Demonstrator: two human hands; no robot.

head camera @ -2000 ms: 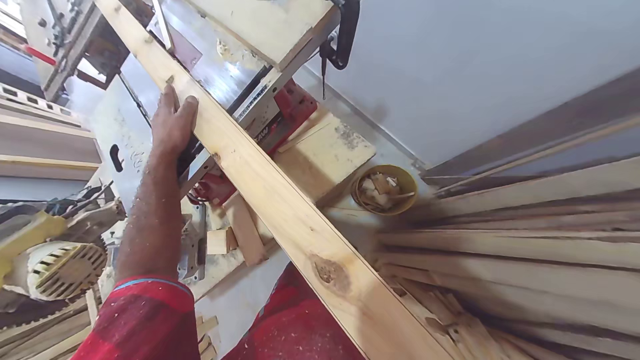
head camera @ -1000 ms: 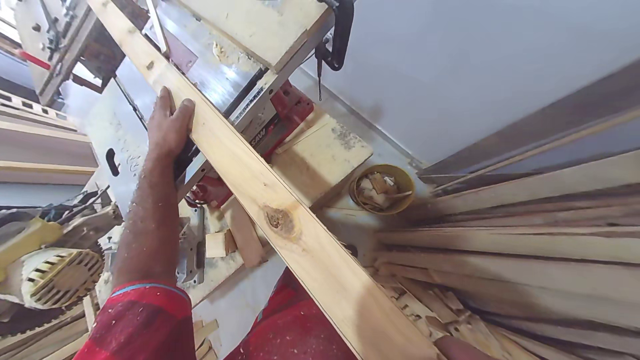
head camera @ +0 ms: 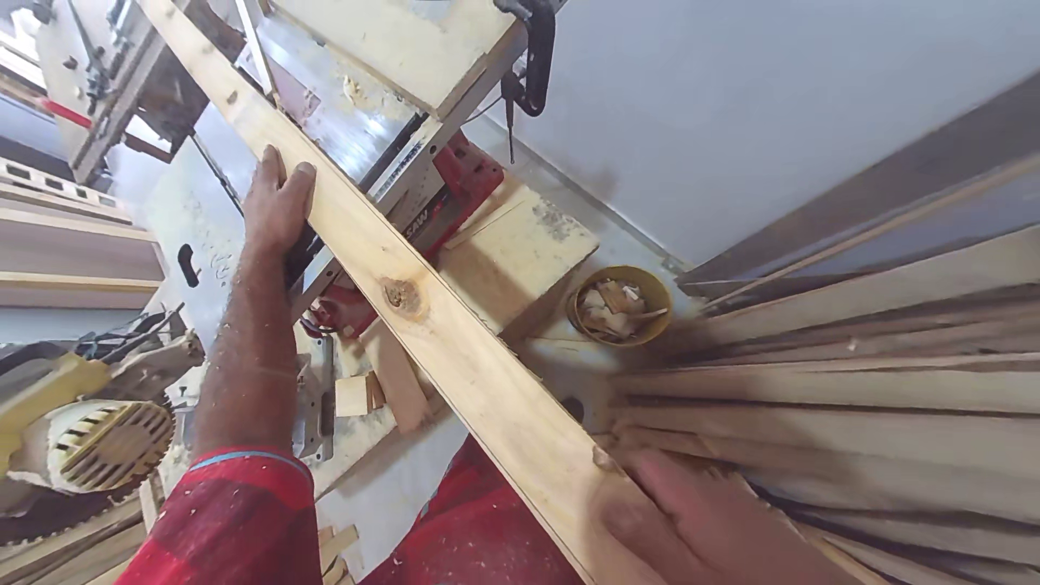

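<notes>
A long, knotty wooden board (head camera: 455, 357) runs slantwise from the upper left to the bottom, across the metal top of a red-based table saw (head camera: 349, 106). Against the board's left edge rests my left hand (head camera: 280, 199), fingertips on the wood and thumb apart from the fingers. My right hand (head camera: 691, 520) grips the near part of the board at the lower right, its thumb over the upper face and its fingers partly hidden. The far end of the board runs out of view at the top.
Long boards (head camera: 853, 390) lie stacked at right. A yellow bucket (head camera: 668, 313) of wood scraps stands beside a wooden block (head camera: 528, 252). A yellow power tool (head camera: 114, 447) sits at lower left. A black clamp (head camera: 540, 57) hangs at the saw's edge, near the wall.
The board has moved forward, up and to the left, its large knot now closer to the saw. My right hand has come into view on its near part. My left hand has stayed about where it was.
</notes>
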